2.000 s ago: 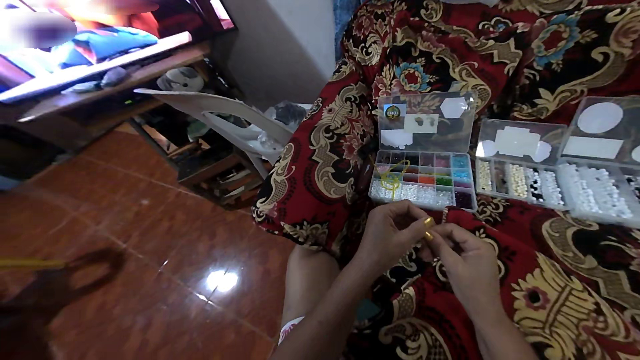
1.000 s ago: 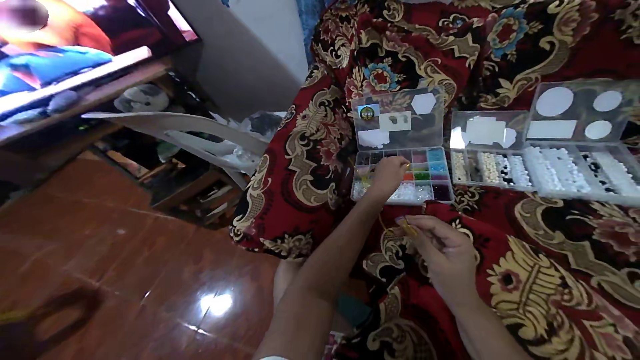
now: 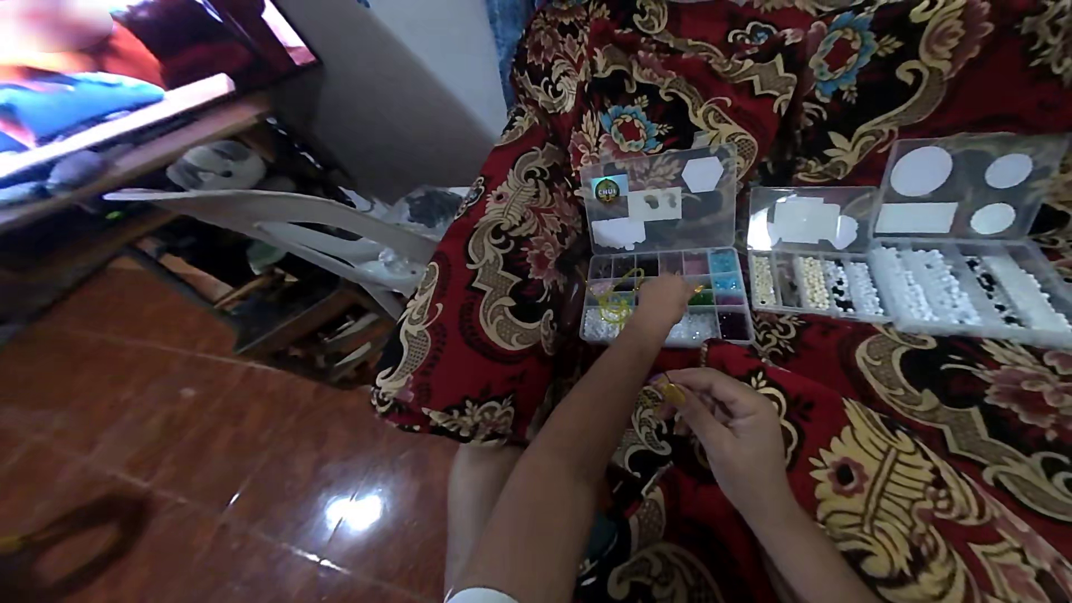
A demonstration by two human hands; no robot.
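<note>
My left hand (image 3: 666,303) reaches over the compartments of an open clear plastic bead box (image 3: 737,335); its fingertips are at the coloured beads, and whether they hold one cannot be told. A yellow cord or strand (image 3: 614,308) lies on the left part of this box. Nearer to me, my right hand (image 3: 729,419) pinches a small thing too fine to make out, with yellow-gold at the thumb tip. To the right stand a smaller open box of cream, black and white beads (image 3: 816,311) and a larger one with white and black beads (image 3: 963,327).
The boxes rest on a sofa with a red, black and gold patterned cover (image 3: 519,285). A white plastic chair (image 3: 335,213) with plastic bags stands at the left, by a wooden shelf (image 3: 243,109) with a lit screen (image 3: 167,50). Below is a reddish tiled floor (image 3: 209,435).
Two seconds ago both hands were together in front of the bead boxes. My left hand has since moved forward onto the left box, while my right hand stays back.
</note>
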